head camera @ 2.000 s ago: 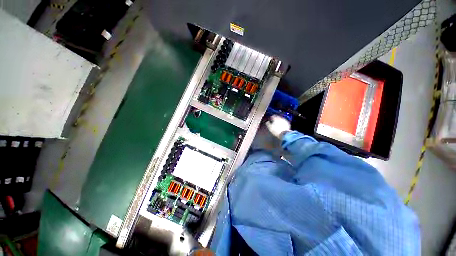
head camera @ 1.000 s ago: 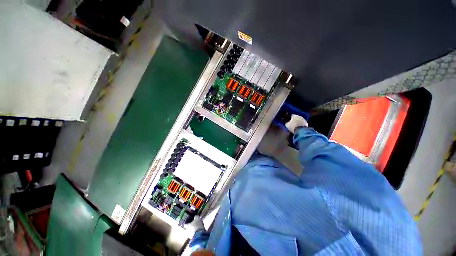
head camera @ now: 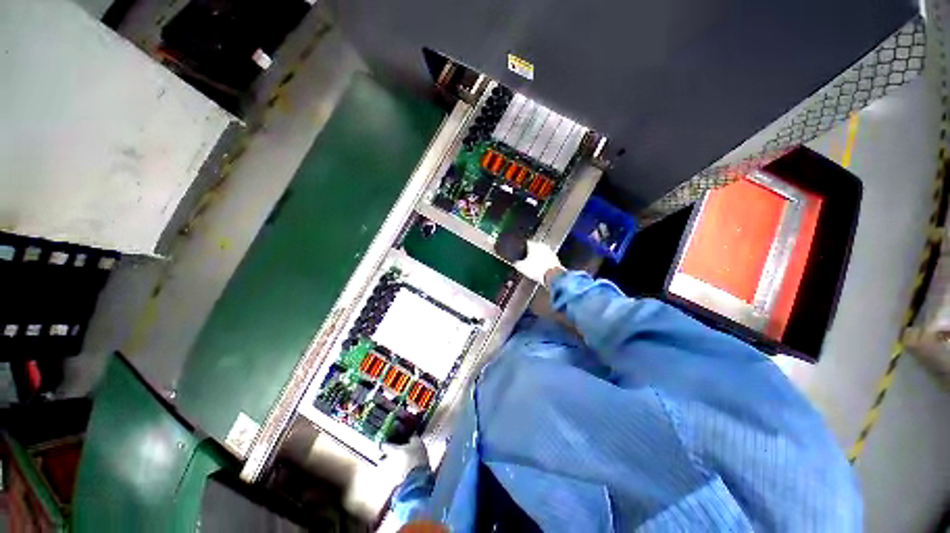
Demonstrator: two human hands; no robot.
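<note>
My right hand (head camera: 535, 260), in a white glove, holds a dark rounded item (head camera: 510, 246) over the near rail, beside the gap between two circuit boards. The far green board (head camera: 479, 193) has a silver ribbed block, orange coils and black round tops. The near board (head camera: 359, 401) has a white block (head camera: 417, 331) and orange coils, and lies in a pale frame. My left hand (head camera: 404, 456), gloved and blurred, is at this frame's lower corner. Its fingers are too unclear to tell whether it grips.
Long metal rails (head camera: 349, 297) flank the boards. A green bench top (head camera: 302, 239) lies to the left. A dark grey machine (head camera: 646, 83) stands at the far end. A blue bin (head camera: 604, 229) with small items is right of the rail. A black tray (head camera: 833, 250) holds a red-orange panel (head camera: 734, 245).
My right hand has moved left from the blue bin to the rail, and a dark item now shows in it. My left hand stays near the lower board's corner.
</note>
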